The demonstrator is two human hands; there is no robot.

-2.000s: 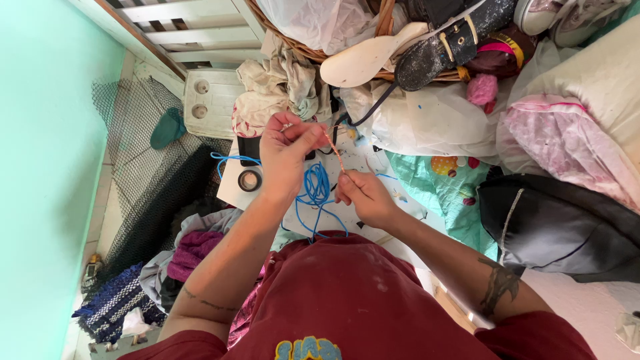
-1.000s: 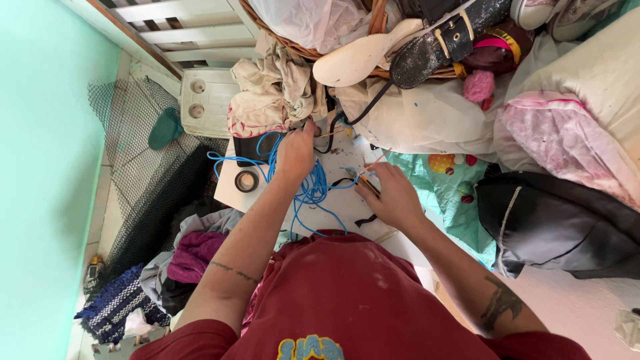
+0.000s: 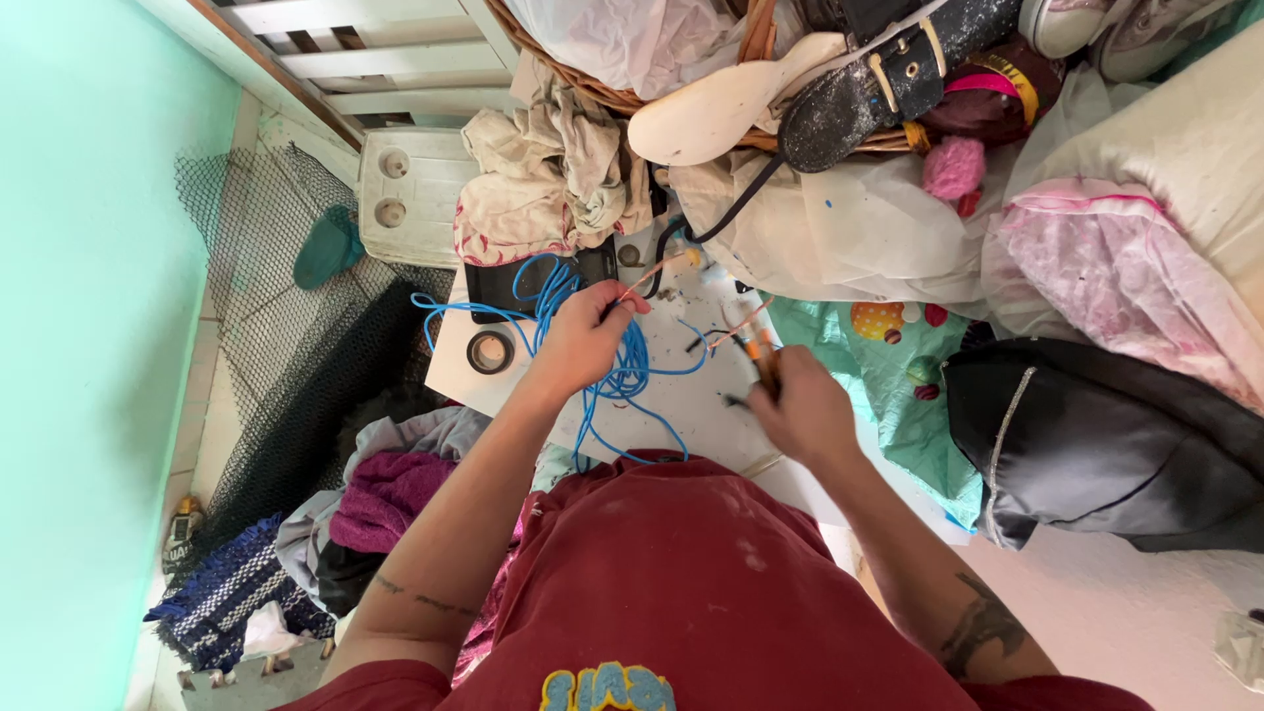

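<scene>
My left hand point(image 3: 583, 334) pinches a thin copper-coloured wire point(image 3: 654, 275) whose free end points up and to the right. Under and beside that hand lies a loose coil of blue cable point(image 3: 624, 373) on a white board. My right hand point(image 3: 805, 400) is closed around a hand tool with orange and dark handles point(image 3: 760, 354), which looks like pliers; its tip is blurred. Near the tool are another copper-coloured strand point(image 3: 741, 324) and a blue cable end. Left of the coil sits a roll of black tape point(image 3: 490, 352). Behind it lies a flat black object point(image 3: 504, 288), partly under cloth.
Crumpled beige cloth point(image 3: 553, 178) and a white plastic tray point(image 3: 420, 193) lie beyond the board point(image 3: 464, 380). Black mesh point(image 3: 267, 267) and clothes point(image 3: 390, 499) are at left. A wicker basket point(image 3: 602, 91) with shoes stands ahead; a black bag point(image 3: 1116, 444) lies at right.
My hands, close together over the coil two seconds ago, are now farther apart. The right hand has moved right, and the orange-handled tool now shows in it.
</scene>
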